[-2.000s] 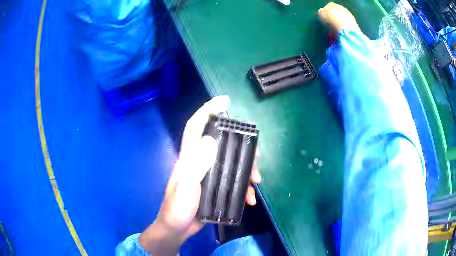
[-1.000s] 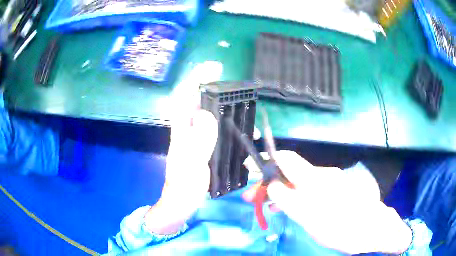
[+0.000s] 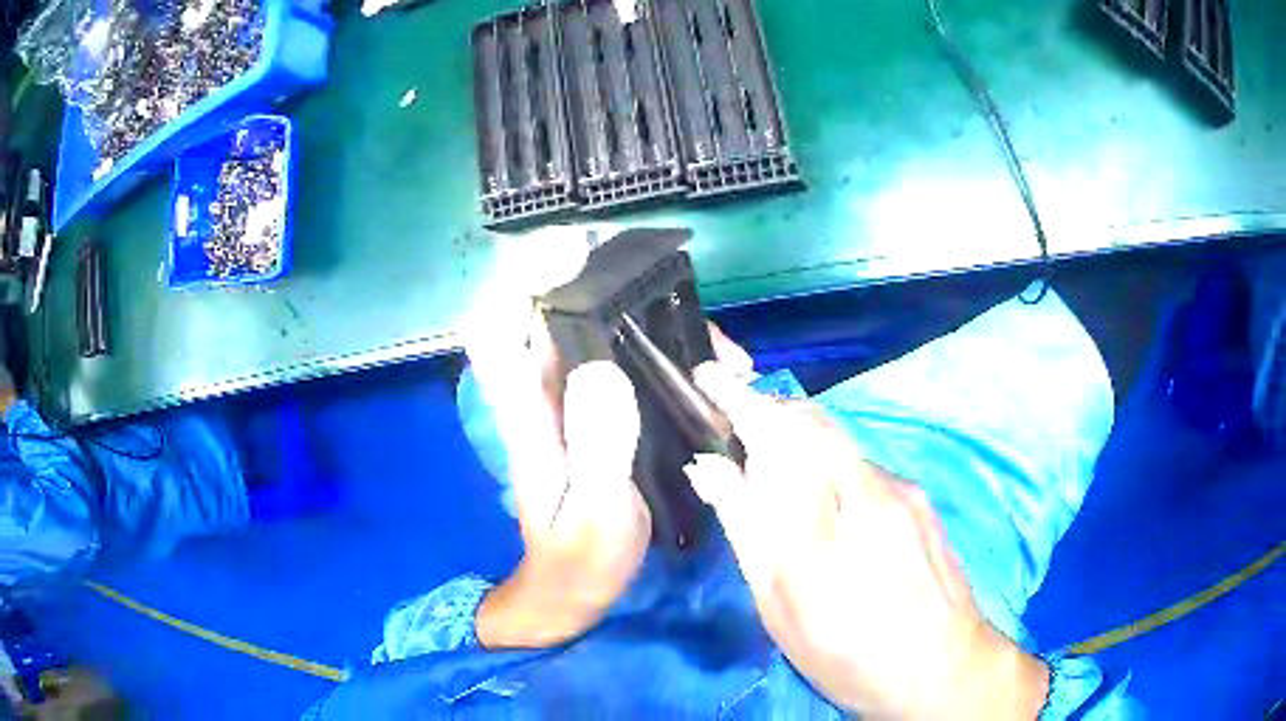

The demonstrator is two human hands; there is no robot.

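A black plastic housing is held off the bench, in front of its edge, tilted with its end face up. My left hand grips it from the left, thumb on its front. My right hand is closed around pliers. Their dark narrow jaws point up and left into the housing's slot; the handles are hidden by the hand. Whether the jaw tips hold a part cannot be told.
Three black housings lie side by side on the green bench. A small blue bin and a large blue bin stand left. More dark housings lie far right. A black cable crosses the bench. A person's blue sleeve shows left.
Two seconds ago my right hand was away over the bench. The pliers have since come to the housing and their jaws now reach into its slot. The camera view has turned.
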